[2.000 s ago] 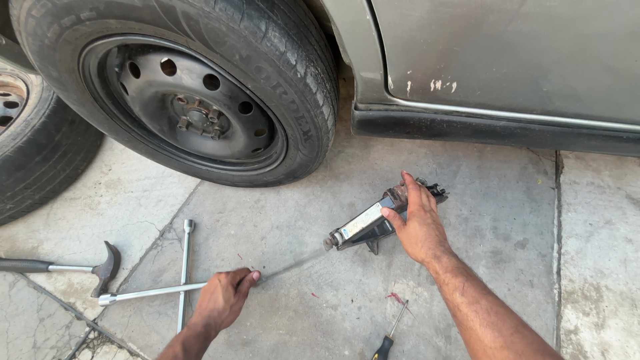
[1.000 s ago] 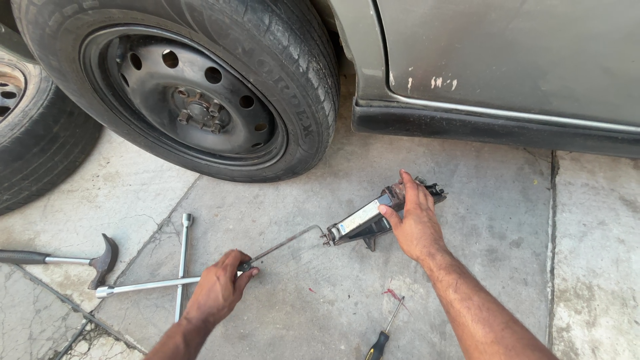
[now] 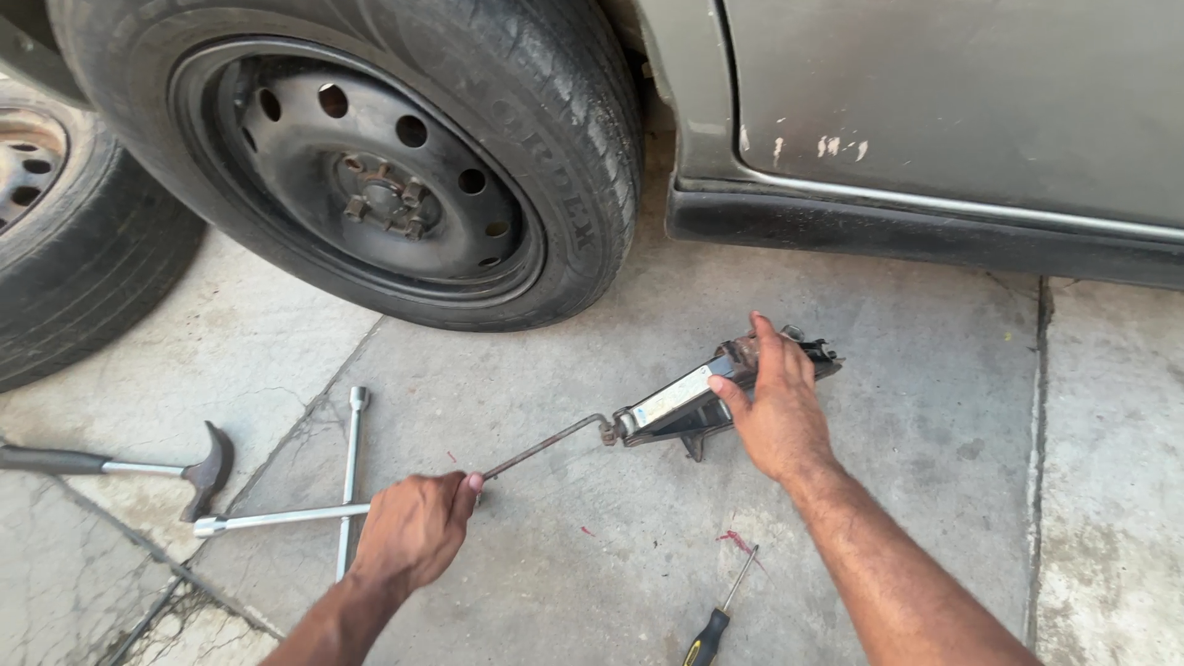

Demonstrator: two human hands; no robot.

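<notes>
A black scissor jack (image 3: pixel 671 398), low and nearly folded, lies on the concrete below the car's sill. My right hand (image 3: pixel 772 398) rests over its far end with the fingers around the body. Hooked to the jack's near end is a thin metal crank rod (image 3: pixel 546 446). My left hand (image 3: pixel 421 523) grips the rod's other end, above one arm of a four-way lug wrench (image 3: pixel 287 518) lying on the ground. Part of the wrench is hidden by that hand. The car's wheel (image 3: pixel 388 185), a black steel rim with lug nuts fitted, stands above left of the jack.
A claw hammer (image 3: pixel 148 469) lies at the left. Near the bottom edge is a screwdriver (image 3: pixel 710 634) with a black and yellow handle. Another wheel (image 3: pixel 102 268) lies at the far left. The car's black sill (image 3: pixel 888 236) runs across the upper right.
The crank rod was blurred at first and now shows a clear bend near the jack. My left hand has shifted slightly on the rod's end. My right hand has stayed on the jack.
</notes>
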